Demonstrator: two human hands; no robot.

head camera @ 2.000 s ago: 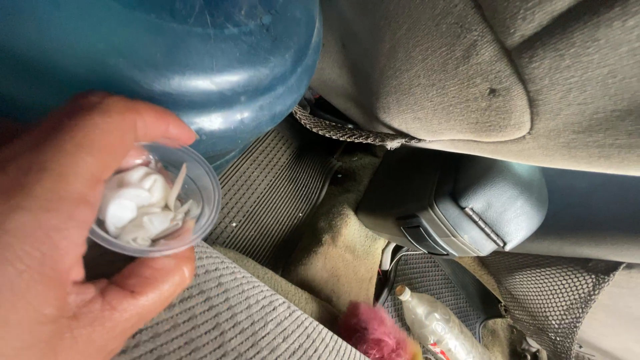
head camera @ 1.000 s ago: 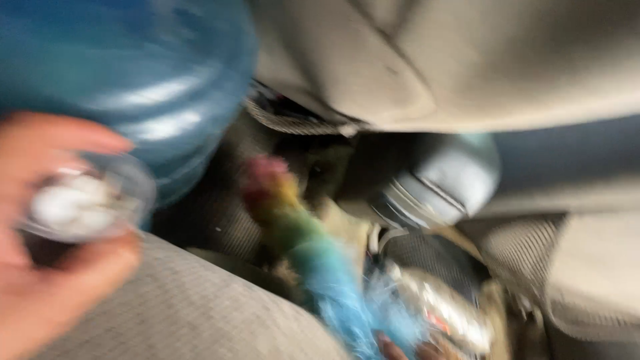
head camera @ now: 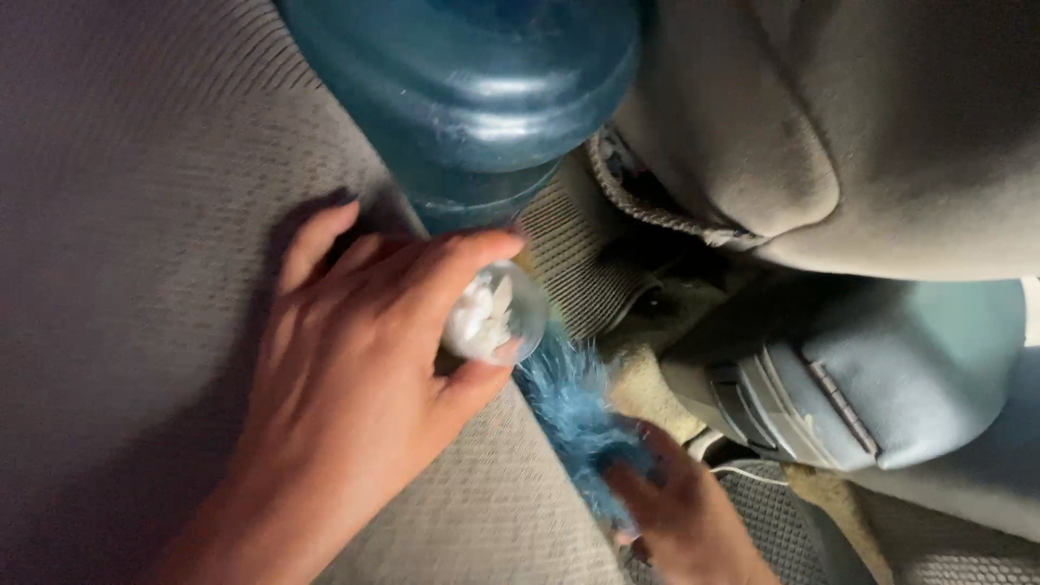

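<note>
My left hand (head camera: 366,349) grips a small clear plastic cup (head camera: 532,313) between thumb and forefinger, above the edge of a grey fabric car seat (head camera: 463,496). White pieces (head camera: 483,317) that I cannot identify lie in the cup. At the lower middle my right hand (head camera: 666,496) is closed around the blue part of a fluffy duster (head camera: 573,406). The duster runs along the seat edge, and its far end is partly hidden behind the cup and my left hand.
A large blue plastic water jug (head camera: 487,97) stands beyond the seat edge. Ribbed floor mat (head camera: 577,244) shows below. At right are a beige seat back (head camera: 894,162) and a grey padded console with a hinge (head camera: 910,382). A white cable (head camera: 751,474) lies near it.
My right hand has come further into view, holding the duster, whose blue part now lies beside the seat edge. My left hand still holds the cup, now over the seat. The view has shifted left.
</note>
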